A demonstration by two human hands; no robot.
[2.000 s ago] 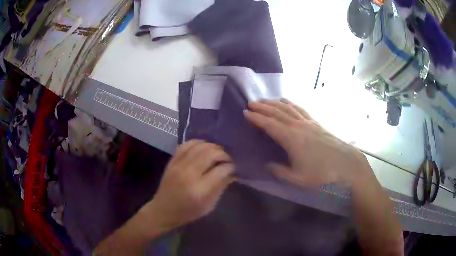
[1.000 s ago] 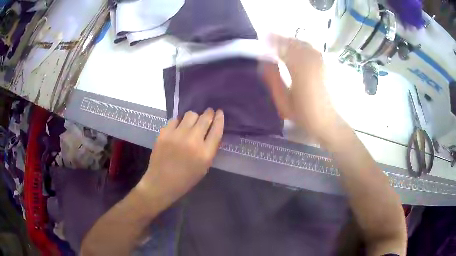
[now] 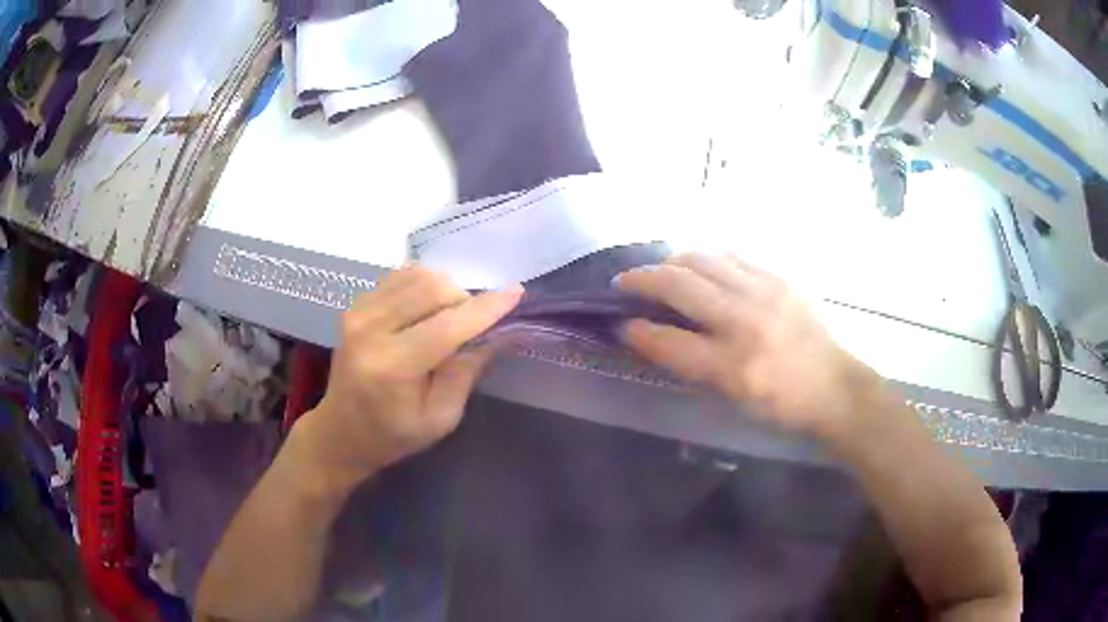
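Observation:
A dark purple garment panel (image 3: 516, 103) lies on the white table and runs from the top of the view down towards my hands. Its near part shows a pale lavender-grey section (image 3: 510, 237) with a dark line along its upper edge. The nearest cloth is gathered into dark folds between my hands, above the ruled edge. My left hand (image 3: 407, 352) pinches the folds at their left end. My right hand (image 3: 741, 340) holds them at their right end, thumb below and fingers on top. The cloth under my fingers is hidden.
Pale and dark cut pieces (image 3: 371, 55) lie at the upper left. The white sewing machine (image 3: 972, 116) stands at the upper right. Scissors (image 3: 1027, 358) lie at the right. The grey ruled edge (image 3: 286, 286) crosses in front. A red frame (image 3: 103, 462) and cloth scraps are at the lower left.
The near cloth, spread flat before, is now bunched into folds, and the pale section shows. My right hand has come down from the far side of the panel to grip the folds beside my left hand.

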